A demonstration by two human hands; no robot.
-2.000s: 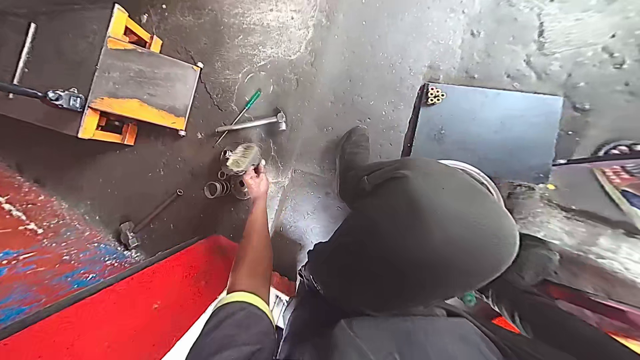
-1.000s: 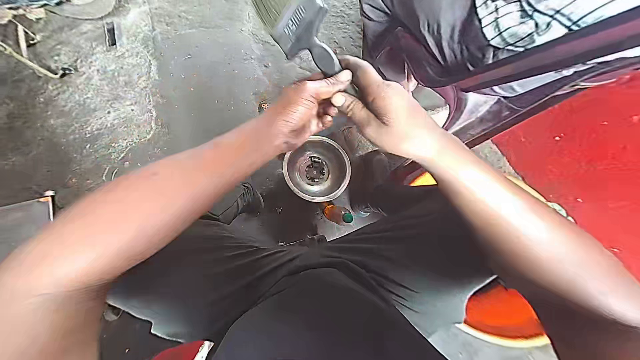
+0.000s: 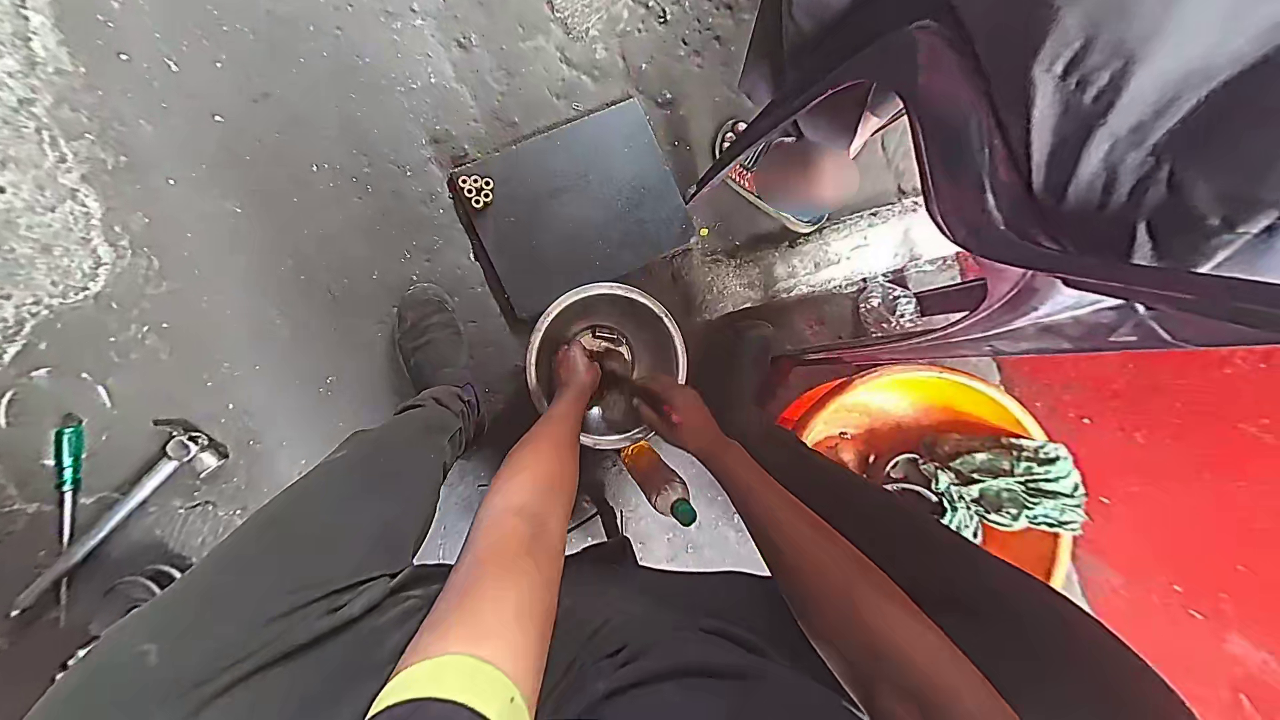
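A round steel bowl (image 3: 677, 345) sits between my knees. Inside it, my left hand (image 3: 577, 370) is closed in at the left side, against a round metal part (image 3: 605, 340); what its fingers grip is hidden. My right hand (image 3: 682, 412) reaches over the bowl's lower right rim, its fingers around a dark, narrow thing that looks like the paintbrush (image 3: 622, 386); its bristles cannot be made out. Just below the bowl lies a plastic bottle (image 3: 655, 475) with orange-brown liquid and a green cap.
A dark flat plate (image 3: 590, 205) with several brass-coloured rings (image 3: 475, 190) is beyond the bowl. At left lie a green-handled screwdriver (image 3: 68, 460) and a hammer (image 3: 120, 515). An orange tub (image 3: 1015, 400) holding a green rag (image 3: 1010, 490) stands right. Another person's foot (image 3: 775, 190) shows upper right.
A second ago both hands held the paintbrush by its handle above the bowl; now they are down in it. Earlier, my left hand was at metal parts on the floor. The view has shifted greatly.
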